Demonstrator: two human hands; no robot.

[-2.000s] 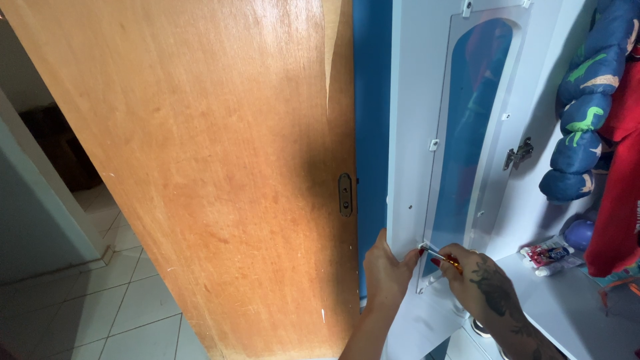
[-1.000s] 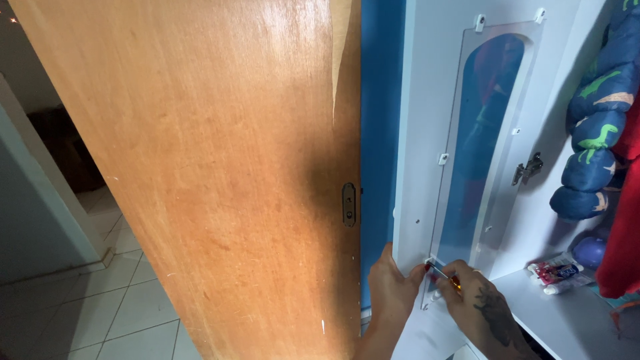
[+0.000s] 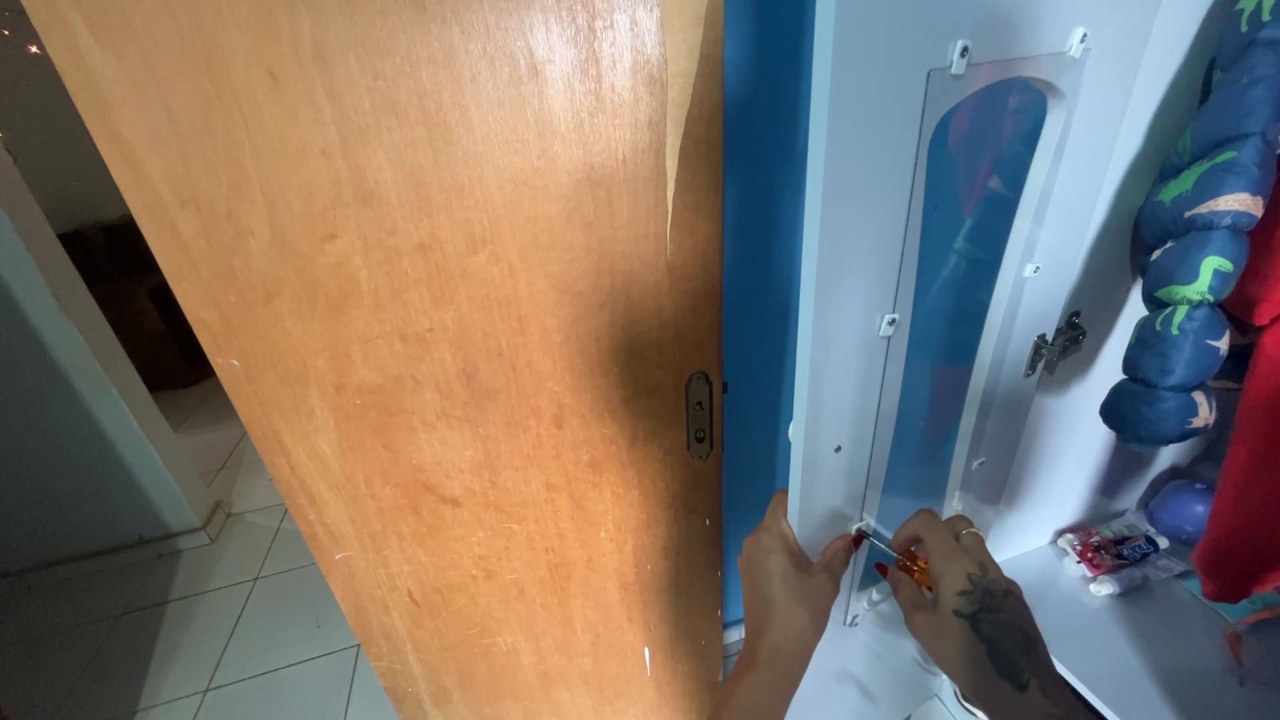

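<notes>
My right hand (image 3: 975, 605) holds a screwdriver (image 3: 908, 568) by its orange handle, the shaft pointing up and left. Its tip meets a small white plastic clip (image 3: 860, 528) at the lower left edge of a clear panel (image 3: 900, 290). The panel covers an arched opening in a white cabinet door (image 3: 850, 250), and similar clips sit round its border. My left hand (image 3: 790, 580) grips the door's outer edge, its thumb by that clip and the screwdriver tip; some fingers are hidden behind the door.
A wooden door (image 3: 450, 350) with a lock plate (image 3: 699, 415) stands left of the cabinet door. A metal hinge (image 3: 1056, 343) joins the white door to the cabinet. Inside are a padded dinosaur-print item (image 3: 1180, 340), red cloth (image 3: 1240, 480), a purple ball (image 3: 1180, 510) and packets (image 3: 1112, 548) on a shelf.
The screwdriver stays at the clip in my right hand, and my left hand keeps its hold on the door edge. The view has shifted slightly.
</notes>
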